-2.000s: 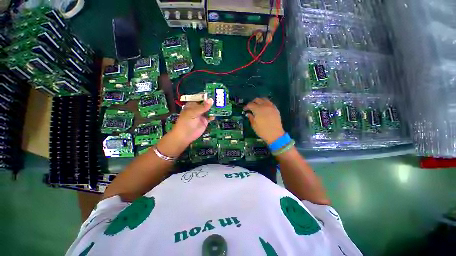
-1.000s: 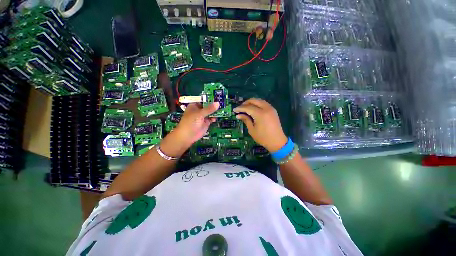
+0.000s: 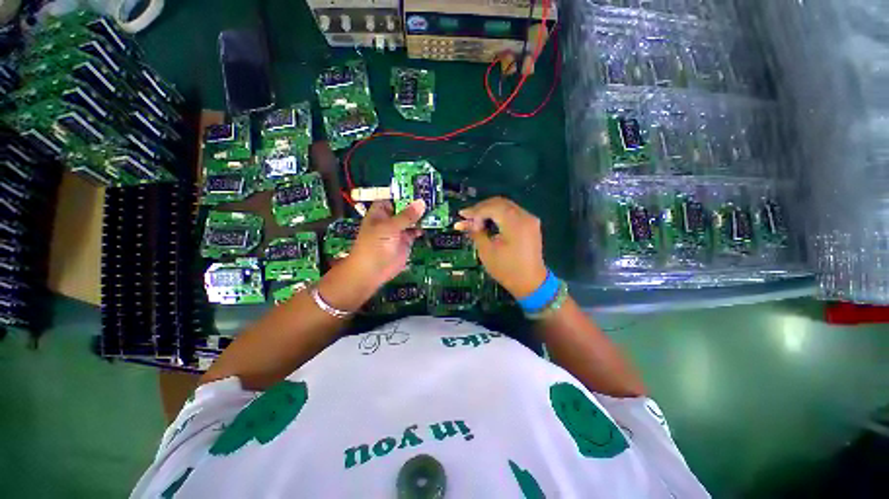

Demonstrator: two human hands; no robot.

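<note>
My left hand point(image 3: 382, 242) holds a green circuit board point(image 3: 402, 179) by its lower left part, thumb on its face. The board's display point(image 3: 423, 187) is dark. A white connector point(image 3: 371, 194) with a red lead point(image 3: 409, 134) meets the board's left edge, beside my left fingers. My right hand point(image 3: 507, 244) is just right of the board, fingertips bent close to its lower right edge. A small dark piece shows at my right fingers; the grip on it is partly hidden. More boards point(image 3: 450, 287) lie below the hands.
Loose boards point(image 3: 296, 198) lie left on the mat, with a dark phone point(image 3: 246, 70) behind. A black slotted rack point(image 3: 146, 263) and upright boards point(image 3: 83, 127) stand at far left. Instruments point(image 3: 473, 29) stand at the back. Clear blister trays point(image 3: 682, 175) with boards are at right.
The held board's display was lit white two seconds ago and is dark now. My right hand has moved left, closer to the board. My left hand keeps hold of the board.
</note>
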